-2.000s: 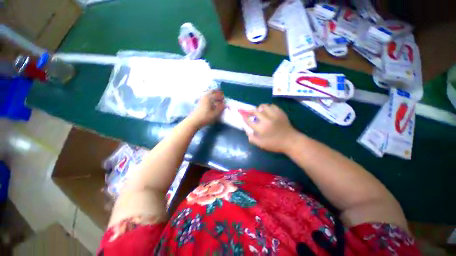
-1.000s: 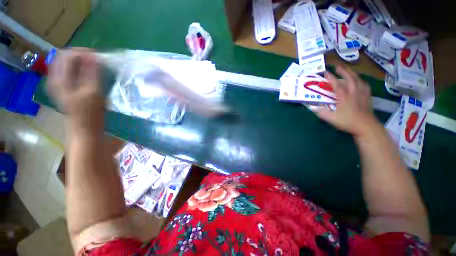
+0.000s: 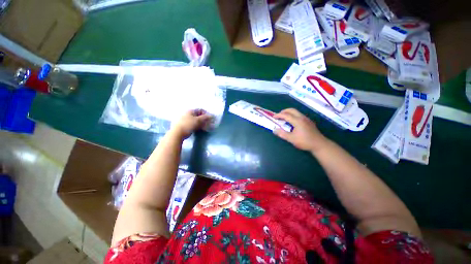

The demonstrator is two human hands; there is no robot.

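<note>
My right hand [image 3: 299, 130] holds a slim white and red retail box [image 3: 258, 115] by its right end, low over the green bench. My left hand [image 3: 194, 122] is at the lower right corner of the clear plastic bag pile [image 3: 165, 92], fingers bent together; whether it pinches a bag cannot be told. The bag pile is bright white with glare. More retail boxes [image 3: 324, 92] lie overlapped to the right of my right hand.
A brown supply carton [image 3: 240, 41] at the back holds loose boxes. Two boxes [image 3: 415, 129] lie at the right. A wrapped pink and white item [image 3: 195, 47] is beyond the bags. A bottle [image 3: 63, 82] stands far left. An open carton [image 3: 85, 178] below holds bagged boxes.
My left hand has come back from the far left to the bag pile. My right hand has moved left, now with a box taken from the overlapped boxes.
</note>
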